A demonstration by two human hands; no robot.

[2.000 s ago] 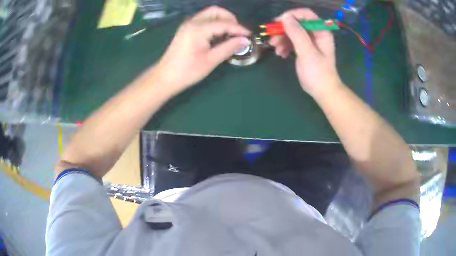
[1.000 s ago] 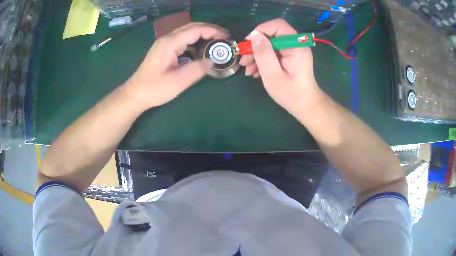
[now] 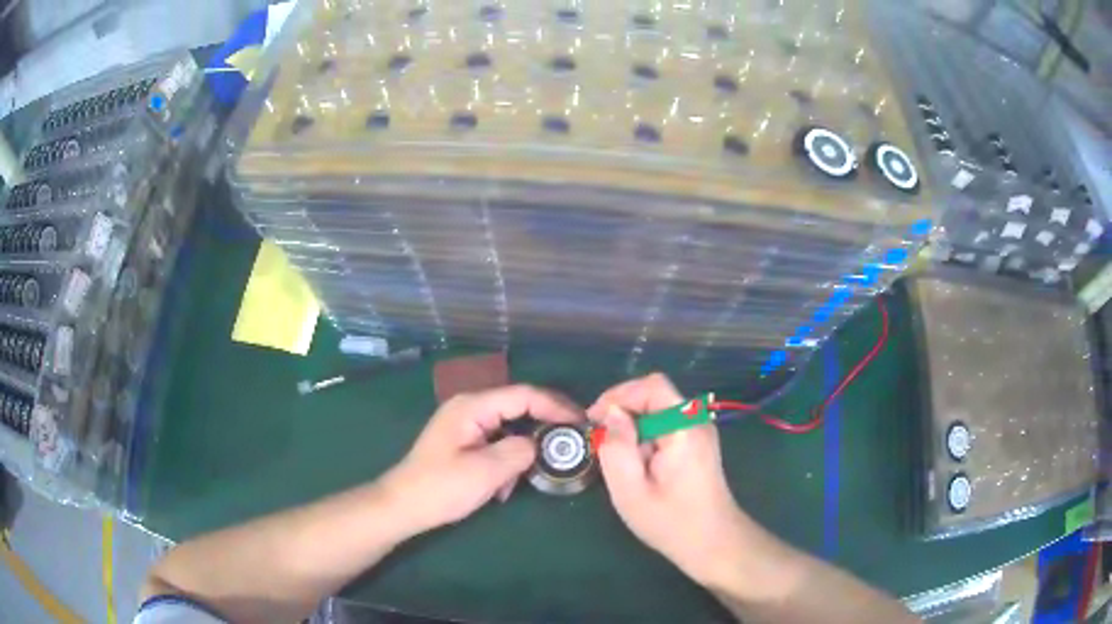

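A round speaker driver [image 3: 563,449] with pale concentric rings sits on the metal test fixture [image 3: 561,485] on the green mat. My left hand [image 3: 470,453] grips its left side, thumb and forefinger at the rim; a dark shape by these fingers is too small to identify. My right hand [image 3: 668,478] holds the green test probe [image 3: 674,422], its red front end at the driver's right edge. The probe tips are too small to tell whether they touch. Red and dark leads run from its back to the right.
The tall tray stack [image 3: 549,262] stands behind my hands, two drivers on top. Supply trays [image 3: 61,280] stand left. The side tray [image 3: 1012,402] at right bears two drivers. A yellow paper [image 3: 278,302], a thin tool [image 3: 360,369] and a reddish-brown square [image 3: 471,375] lie before the stack.
The view has tilted up, showing the tall stack. The probe's red end has moved from right of the driver to its edge. The driver rests on the fixture, after being in my left fingers.
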